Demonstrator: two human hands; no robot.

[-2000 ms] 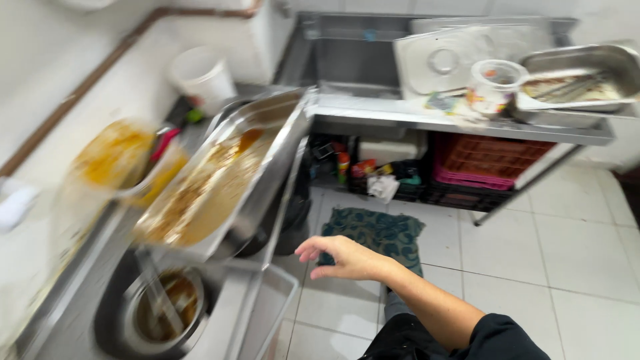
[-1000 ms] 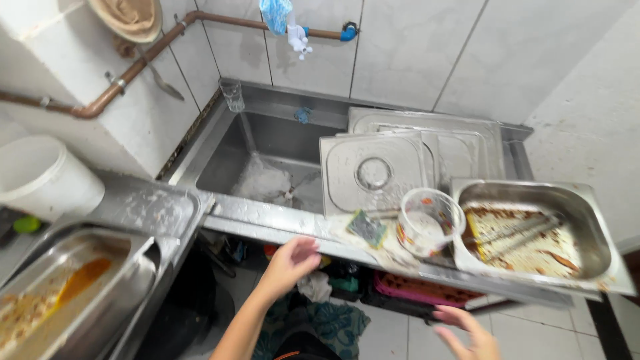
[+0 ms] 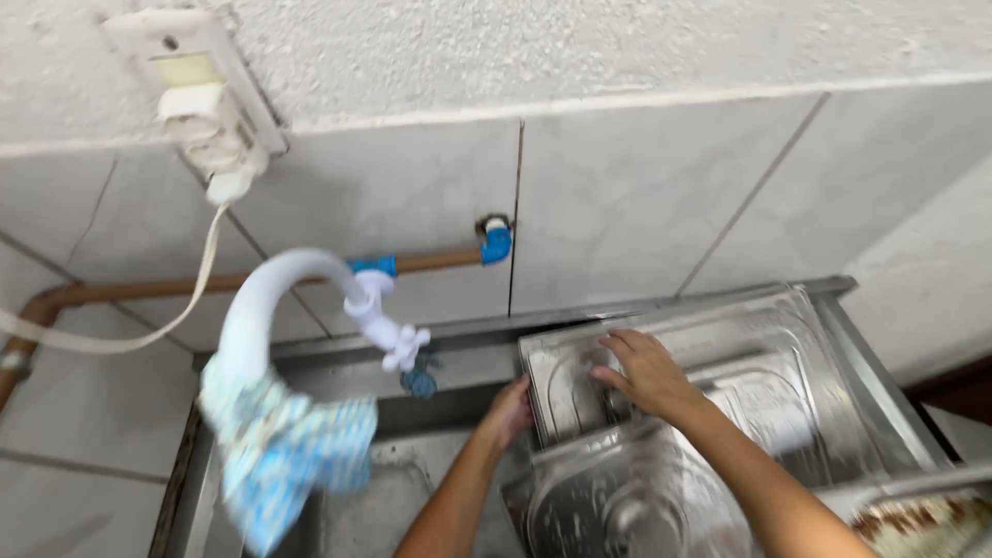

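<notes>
My left hand (image 3: 510, 412) is at the left edge of a stainless steel pan lid (image 3: 570, 387), its fingers partly hidden by that edge. Over the same lid lies my right hand (image 3: 639, 372), fingers spread near its handle; whether it presses on the metal cannot be told. A second lid (image 3: 597, 496) with a round recess overlaps in front. Behind and to the right a larger steel lid or tray (image 3: 837, 387) rests on the sink's drainboard. The steel sink basin (image 3: 387, 473) is left of my left hand.
A white curved faucet (image 3: 260, 310) with a blue-and-white cloth (image 3: 298, 457) tied on its end stands over the basin. Behind it run a copper-coloured pipe (image 3: 442, 260) and a socket with a plug (image 3: 213, 132). A food-soiled pan (image 3: 930, 511) is at lower right.
Both hands have moved from in front of the sink to the stacked lids. The view has moved in toward the back wall, with the faucet now large in it.
</notes>
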